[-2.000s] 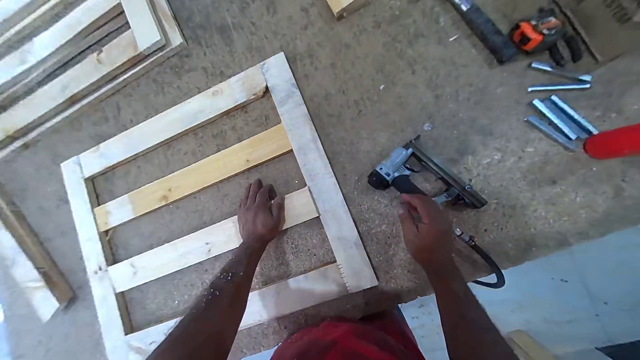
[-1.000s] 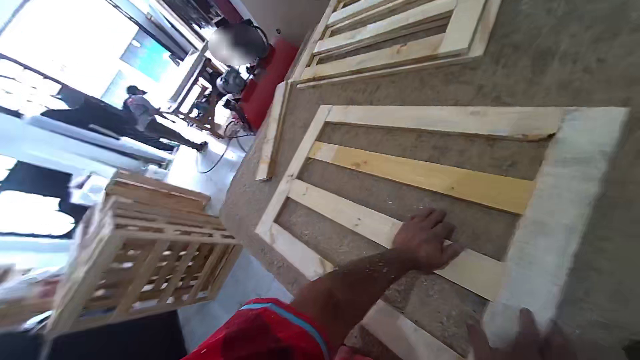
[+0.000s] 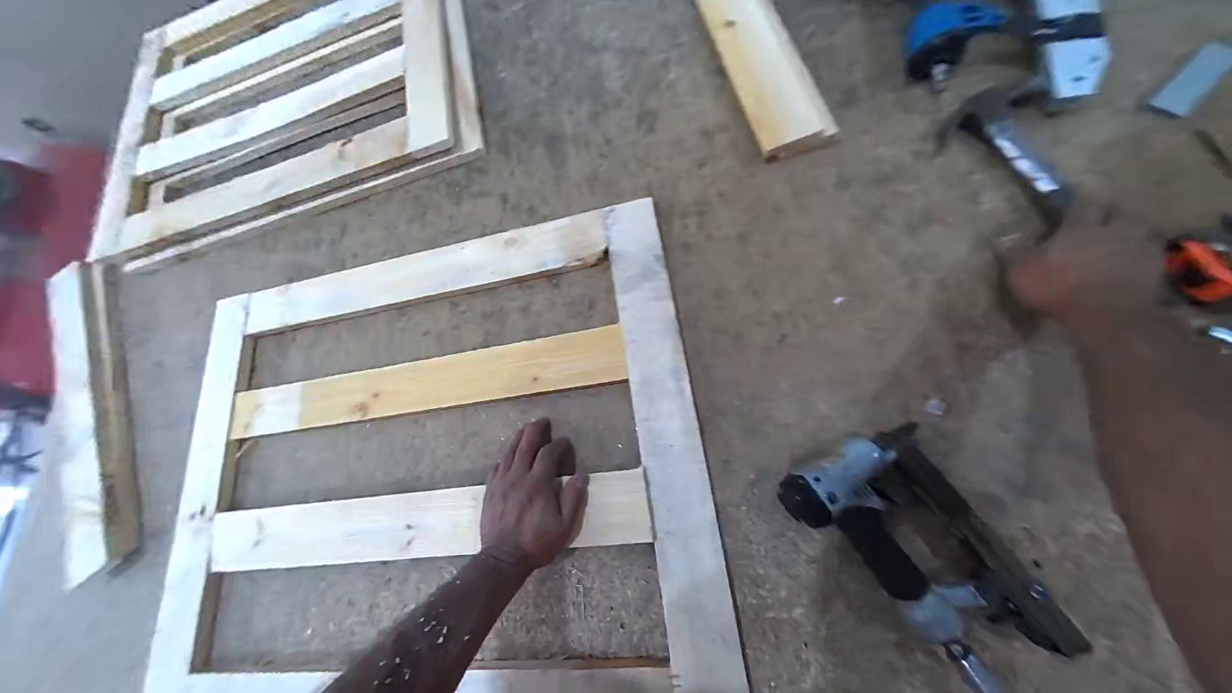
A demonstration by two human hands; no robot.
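Observation:
A slatted wooden frame (image 3: 679, 423) lies flat on the worktable. Across one of its pale slats (image 3: 337, 527) rests my left hand (image 3: 532, 496), fingers slightly apart and not wrapped around it. My right hand (image 3: 1083, 265), blurred, is at the handle end of a claw hammer (image 3: 1020, 159); whether its fingers are closed on the handle cannot be told. Below it, a pneumatic stapler or nailer (image 3: 905, 549) lies on the table to the right of the frame, with neither hand on it.
More slatted frames (image 3: 428, 87) are stacked at the upper left, above a loose wooden piece (image 3: 91, 423). A short board (image 3: 770, 77) lies at the top. Along the upper right are a blue tool (image 3: 948, 34), an orange tool (image 3: 1198, 269) and a metal strip (image 3: 1191, 79).
The view has swung back from the left side of the room. My right hand has moved from the frame's right board to the hammer. My left hand stays on the slat.

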